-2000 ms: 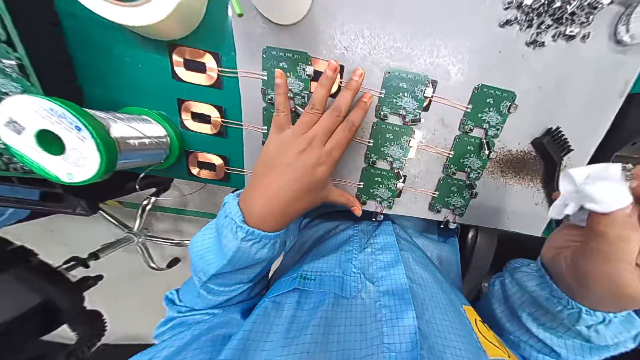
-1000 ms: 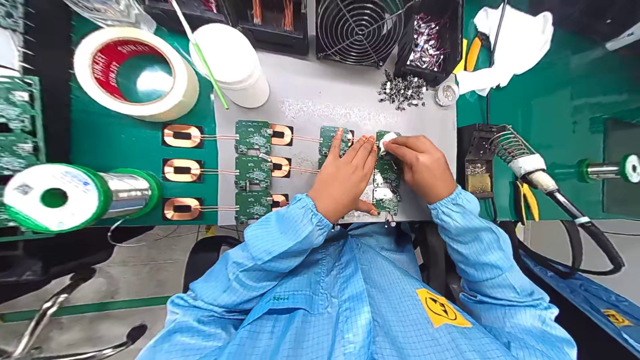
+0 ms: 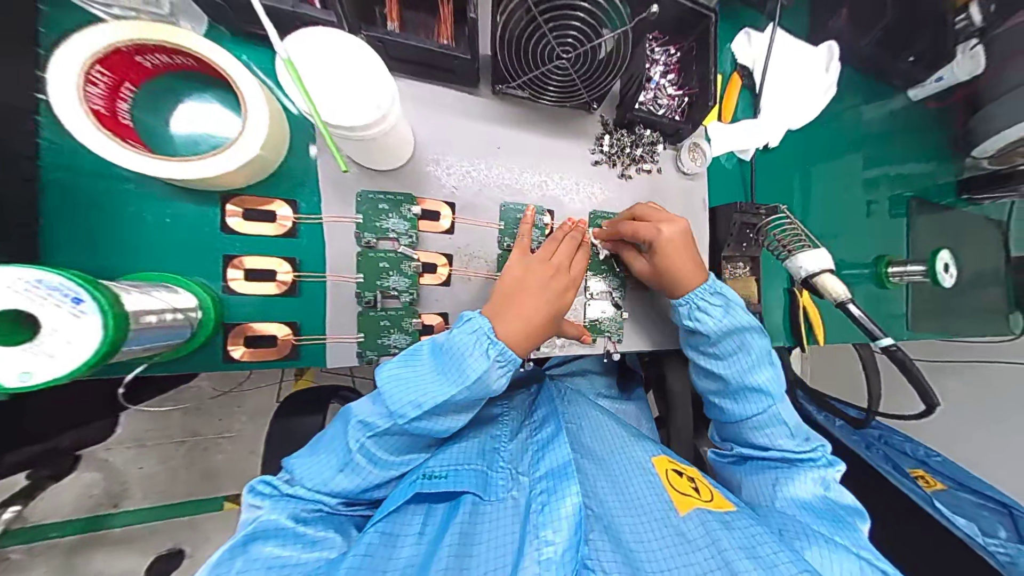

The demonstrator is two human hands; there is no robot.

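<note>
Green circuit boards stand in three columns on a grey mat (image 3: 472, 104). My left hand (image 3: 540, 284) lies palm down, fingers spread, over the middle column and partly hides it. Beside its fingertips, my right hand (image 3: 656, 244) pinches a small white cloth (image 3: 602, 242) against the upper part of the right column, where a lower board (image 3: 606, 324) shows. In the left column, a top board (image 3: 387, 218) and others below are wired to copper coils (image 3: 260, 216) on the green mat. More coils (image 3: 436, 216) lie right of that column, their wires leading under my left hand.
Masking tape (image 3: 168, 104), a white tub (image 3: 344, 88) and solder wire (image 3: 160, 312) stand left. Behind are a fan (image 3: 564, 48), a bin of small parts (image 3: 668, 80) and loose metal parts (image 3: 628, 148). A soldering iron in its holder (image 3: 808, 260) and white cloth (image 3: 788, 88) lie right.
Two seconds ago my right hand held the white cloth off the mat's right edge; now it is at the right-hand boards. My left hand remains on the boards. The view has shifted.
</note>
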